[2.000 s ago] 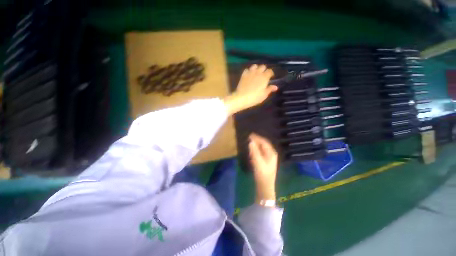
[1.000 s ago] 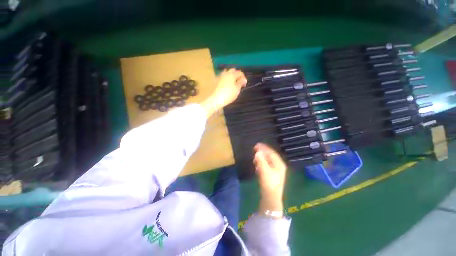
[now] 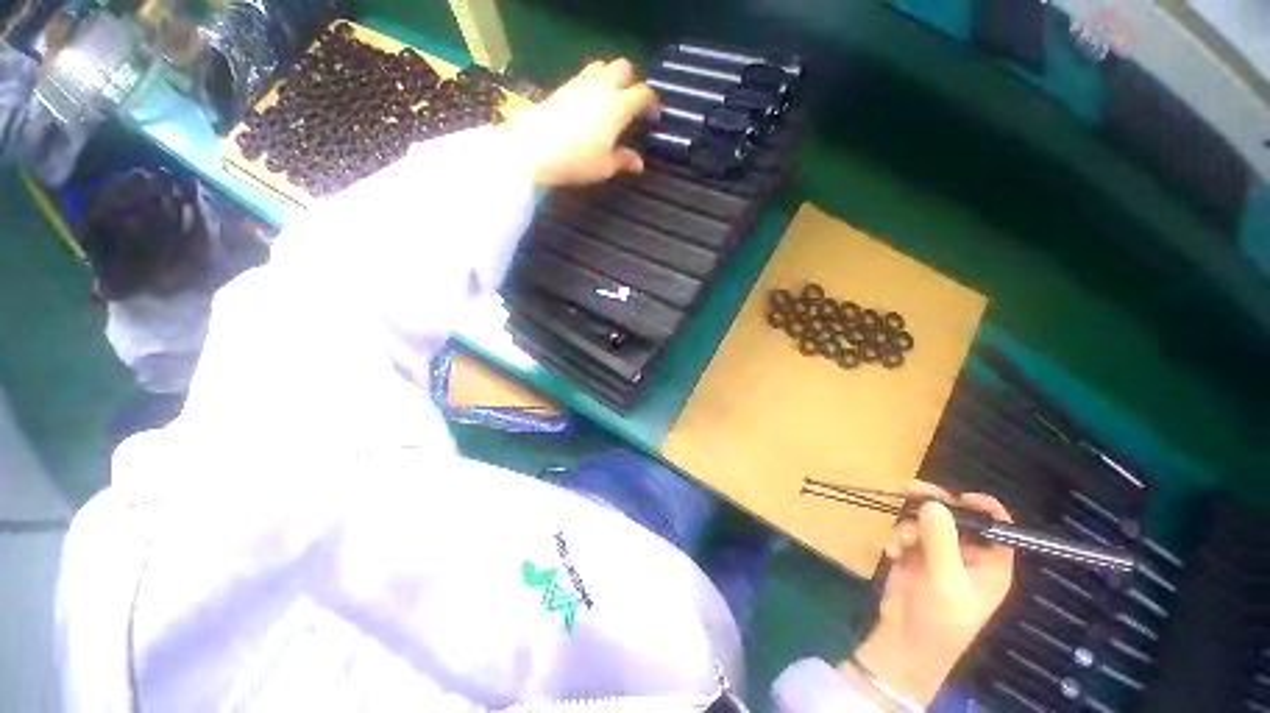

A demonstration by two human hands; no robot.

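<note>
My right hand (image 3: pixel 940 578) grips a slim rod assembly (image 3: pixel 1038 539) above the near right part of the tan board (image 3: pixel 752 418). Its shiny tube points right and its thin prongs point left over the board. My left hand (image 3: pixel 592 126) is at the far end of the stacked black trays (image 3: pixel 627 230), its fingertips at the ends of silver-tubed parts (image 3: pixel 696 87) there. The fingertips are blurred, so I cannot tell whether they grip one. A cluster of small dark rings (image 3: pixel 840 327) lies on the tan board.
A second tan board (image 3: pixel 251 153), crowded with dark rings (image 3: pixel 355 112), is at the far left. A slotted tray (image 3: pixel 996 432) with rods is at the right. A blue-rimmed bin (image 3: pixel 495 397) is below the bench edge. Another person (image 3: pixel 153 279) is at the left.
The view has swung left. My left hand has gone from the slotted tray to the stacked trays. A rod assembly now shows in my right hand.
</note>
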